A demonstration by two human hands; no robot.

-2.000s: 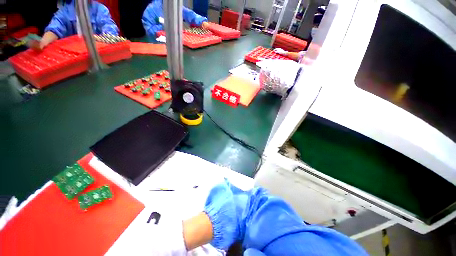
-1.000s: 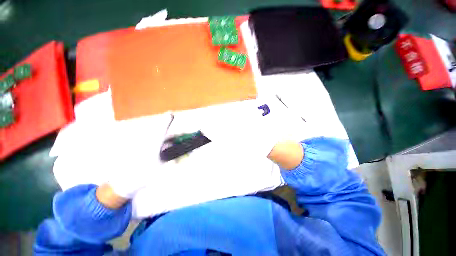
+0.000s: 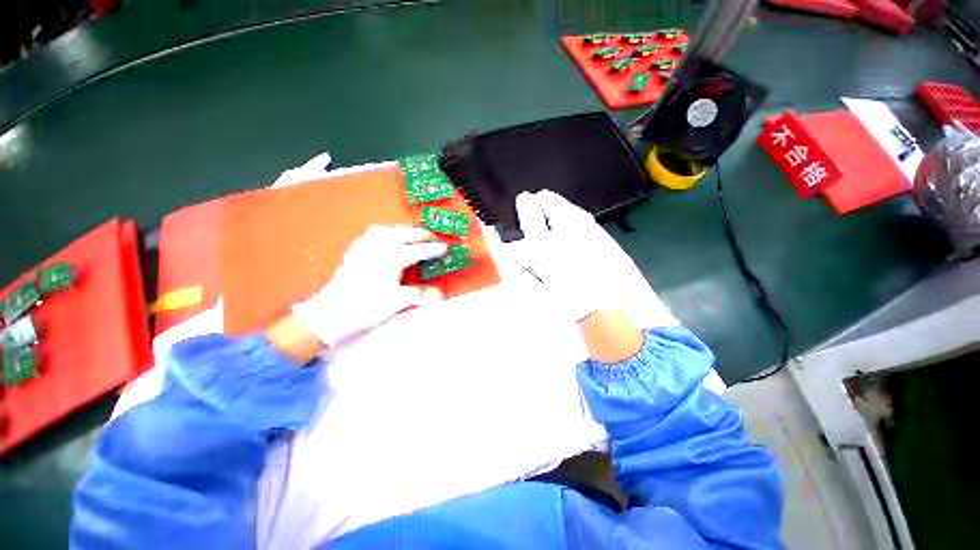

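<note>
My left hand [image 3: 371,281], white-gloved, has its fingertips on a small green circuit board [image 3: 446,262] at the right part of the red-orange foam sheet [image 3: 279,247]. More green boards [image 3: 427,179] lie just beyond it in a column. My right hand [image 3: 570,249], white-gloved, is raised over the white cloth [image 3: 462,376], right of the sheet. It holds a black brush [image 3: 473,191], whose bristly end points away, beside the black pad [image 3: 564,161]. The brush handle is mostly hidden by the glove.
Another red sheet [image 3: 81,333] with green boards is at the left. Beyond my right hand are a black fan [image 3: 701,112], a yellow tape roll [image 3: 675,170] and a cable [image 3: 741,269]. A red reject sign [image 3: 800,154] and a white machine frame [image 3: 860,360] are at the right.
My hands have moved forward from the cloth to the sheet's right end. A third board now lies there under my left fingers. The brush has moved up beside the black pad.
</note>
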